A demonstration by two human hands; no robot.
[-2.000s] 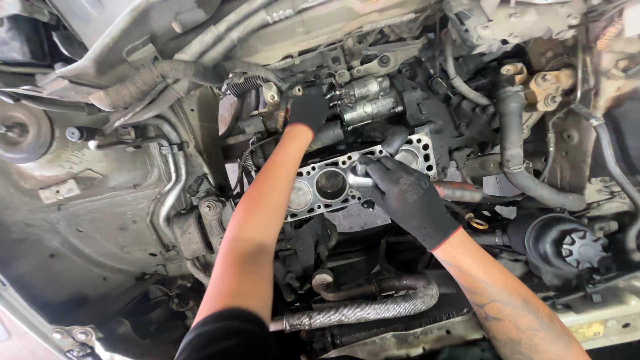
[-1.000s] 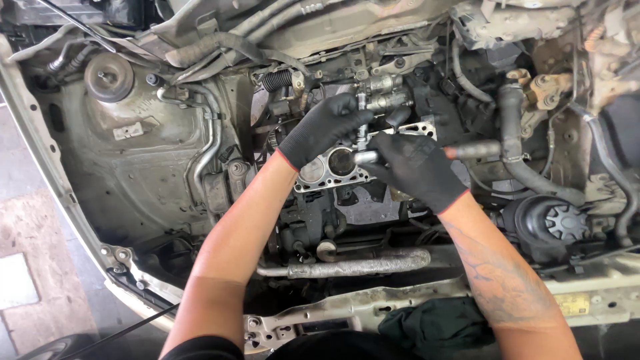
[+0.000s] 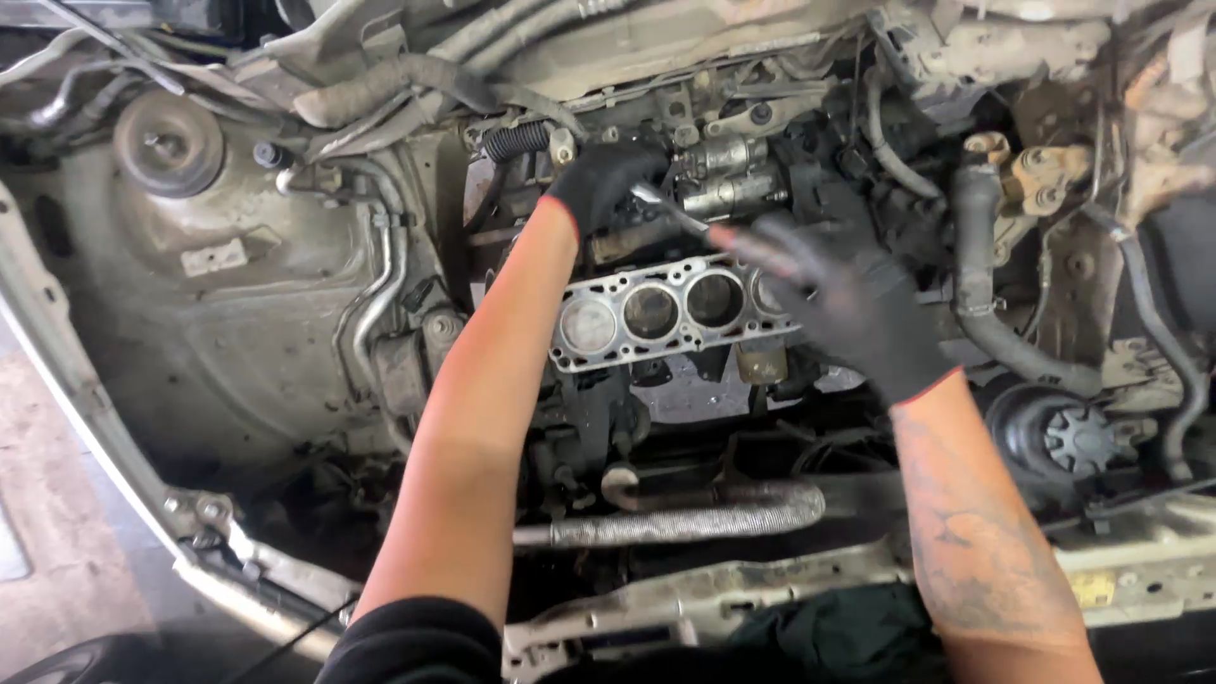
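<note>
My right hand (image 3: pixel 845 294), in a black glove, is closed round the red handle of a hand tool, most likely a ratchet (image 3: pixel 679 214); the hand is blurred. The tool's bright metal end points up and left toward my left hand (image 3: pixel 613 180). That gloved hand reaches down behind the engine block (image 3: pixel 703 309), beside the metal cylindrical part (image 3: pixel 727 185), and its fingers are hidden. The block's bare top face shows several open cylinder bores, the rightmost partly covered by my right hand.
A ribbed metal pipe (image 3: pixel 684 518) crosses in front of the block. Rubber hoses (image 3: pixel 1026 356) and a round black cap (image 3: pixel 1083 439) lie at the right. A strut mount (image 3: pixel 169 142) stands at the left, and the front body crossmember (image 3: pixel 712 598) runs near my body.
A second ago both hands were together over the block at the tool. Now my left hand is farther back behind the block, and my right hand has swung the tool so its metal end points up and left.
</note>
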